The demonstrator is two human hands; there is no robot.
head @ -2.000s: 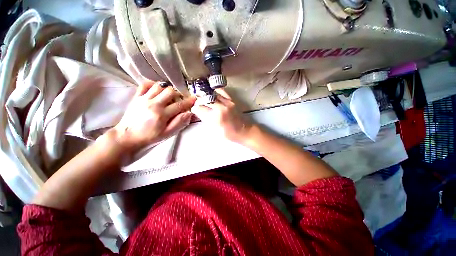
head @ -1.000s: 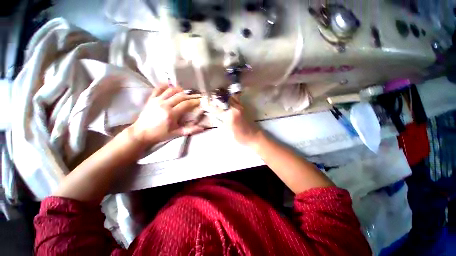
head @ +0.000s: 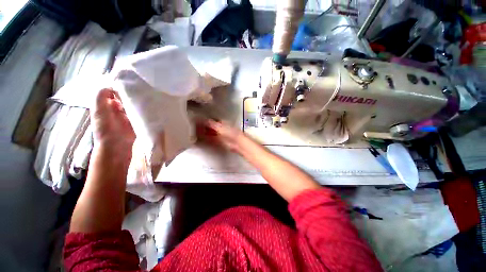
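Note:
A pale cream garment piece point(head: 165, 101) is bunched and lifted over the left part of the machine table. My left hand point(head: 113, 119) grips its left edge. My right hand point(head: 221, 134) reaches to the right side of the cloth, its fingers blurred and shadowed, so its hold is unclear. The cream sewing machine point(head: 314, 101) stands right of both hands. Its presser foot area point(head: 275, 119) shows with no hand at it.
Stacked pale and grey cut pieces point(head: 66, 138) hang at the left. A thread cone point(head: 288, 32) stands behind the machine head. A blue tool point(head: 382, 159) and a white curved piece point(head: 402, 166) lie right of the needle. A red block point(head: 461, 201) is at the right.
Both hands have left the needle area and moved left with the garment piece, which is now lifted. The view has shifted, showing more of the table's back and the stacked pieces.

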